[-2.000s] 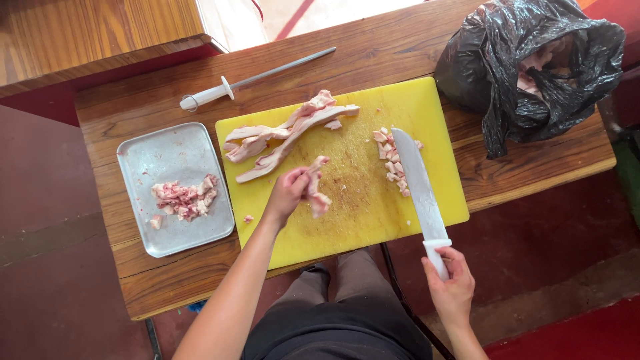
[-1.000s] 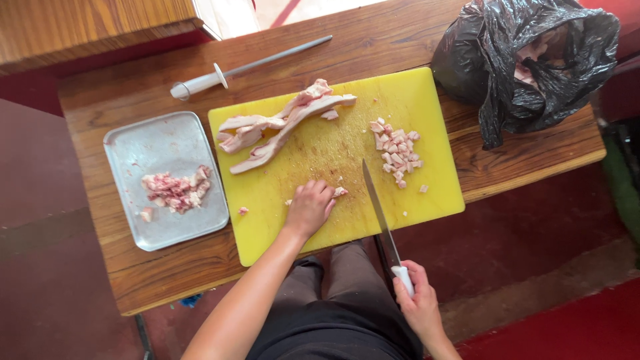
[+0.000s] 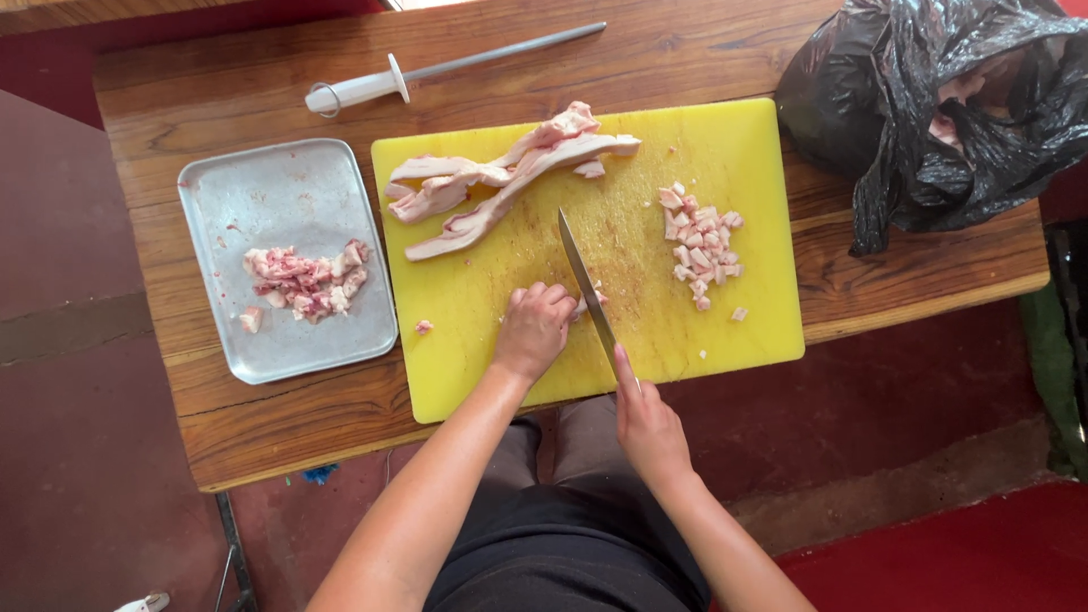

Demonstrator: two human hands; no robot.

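Observation:
My right hand (image 3: 650, 425) grips the handle of a large kitchen knife (image 3: 588, 285), its blade pointing up and to the left over the yellow cutting board (image 3: 731, 153). Just left of the blade, my left hand (image 3: 534, 327) presses down on a piece of raw meat (image 3: 582, 308), mostly hidden under the fingers. The blade is at the right end of that piece; whether it touches cannot be told. Long pale strips of raw meat or fat (image 3: 510, 174) lie at the board's upper left. Small diced pieces (image 3: 701, 242) form a pile on its right side.
Left of the board, a metal tray (image 3: 280, 183) holds reddish trimmings (image 3: 306, 280). A honing steel with a white handle (image 3: 361, 92) lies behind the board on the wooden table (image 3: 212, 93). An open black plastic bag (image 3: 850, 110) with raw meat inside stands at the right.
My left hand has gone from holding up a piece of meat to pressing on the board. The knife has moved left from the diced pile, up to my left hand.

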